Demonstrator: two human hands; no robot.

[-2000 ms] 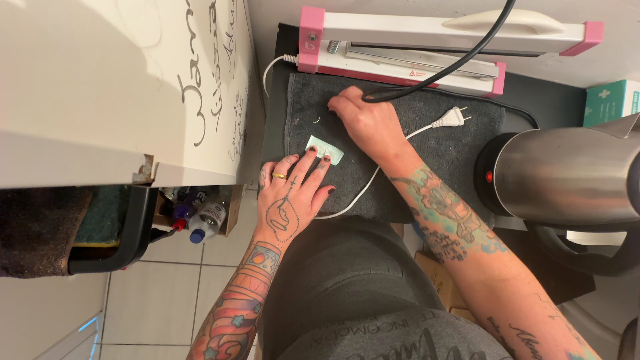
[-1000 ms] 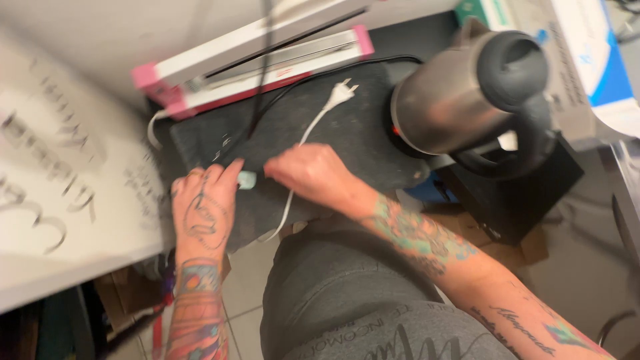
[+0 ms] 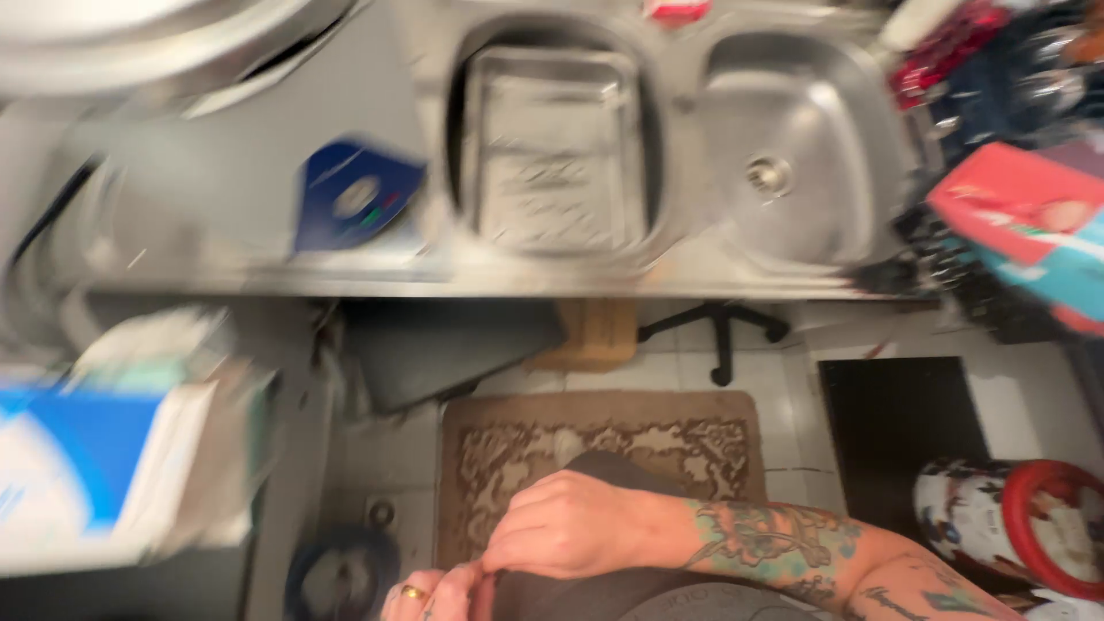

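Near the bottom of the head view, my right hand (image 3: 561,526) is curled, with its fingertips turned down and out of sight. My left hand (image 3: 435,595), wearing a gold ring, shows only its fingers at the bottom edge, touching or nearly touching the right fingertips. Whatever may lie between the fingers is hidden. Both hands are in front of my body, above a brown patterned rug (image 3: 599,410), short of the steel sink counter.
Ahead is a steel double sink (image 3: 802,172) with a metal tray (image 3: 561,155) in its left basin. A dark blue packet (image 3: 354,198) lies on the counter. A blue and white box (image 3: 103,466) stands left; a red-rimmed bucket (image 3: 1018,526) is at lower right.
The view has swung from the dark mat, kettle and pink-ended sealer to the sink. My hands have left the mat and come together in front of my body.
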